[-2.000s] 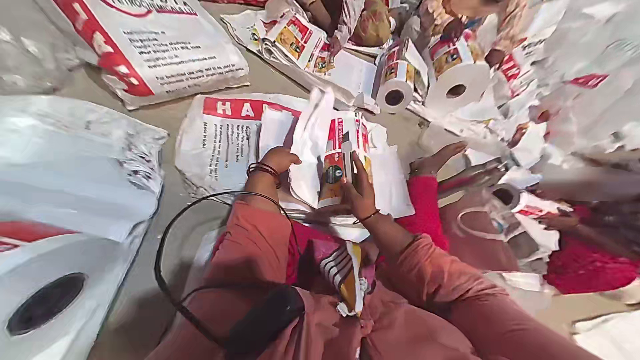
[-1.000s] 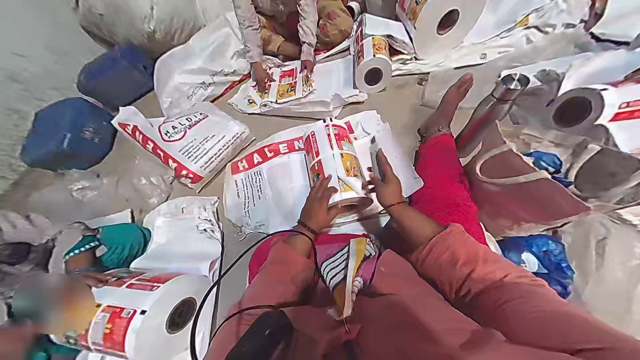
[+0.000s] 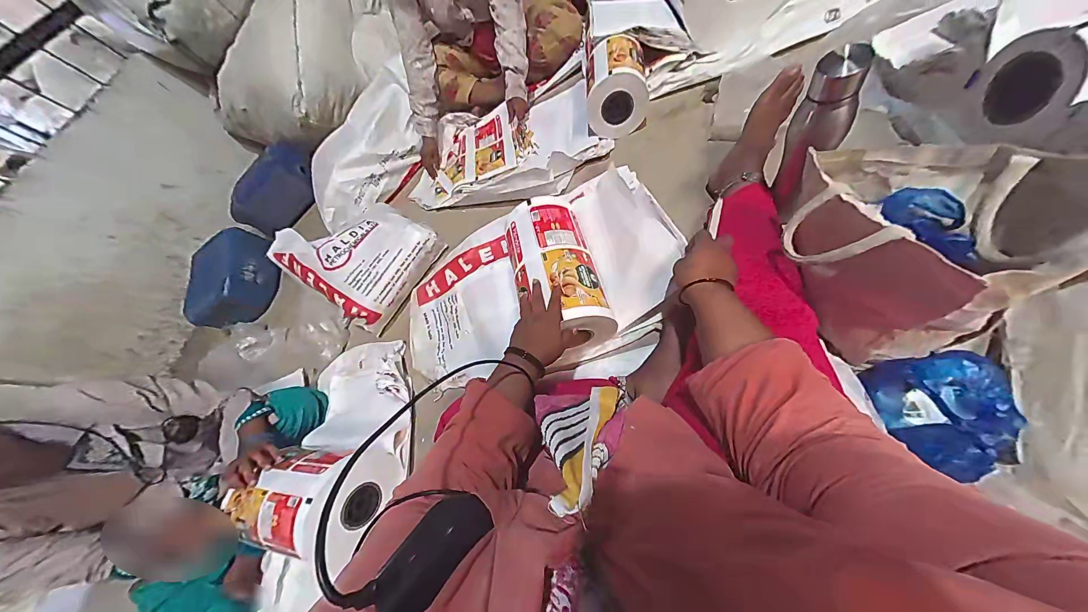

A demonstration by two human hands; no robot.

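My left hand (image 3: 544, 323) rests with spread fingers on the near end of a roll of printed packaging film (image 3: 561, 263), which bears red and yellow panels. The roll lies on a white woven sack with a red band (image 3: 450, 314), beside white sheets (image 3: 633, 238). To the right, beside my knee, my right hand (image 3: 705, 259) is closed around a slim, light-coloured tool (image 3: 716, 218), whose kind I cannot tell. A striped cloth (image 3: 578, 442) lies in my lap.
Ahead, a person's hands (image 3: 517, 110) touch printed sheets near another film roll (image 3: 618, 85). A second person at lower left touches a large roll (image 3: 297, 501). Blue containers (image 3: 229, 276) stand left. A steel bottle (image 3: 829, 102) and a cloth bag (image 3: 892, 272) are at right.
My right hand has moved right, away from the roll, with the slim tool in it. My left hand stays at the roll's near end. The view has shifted.
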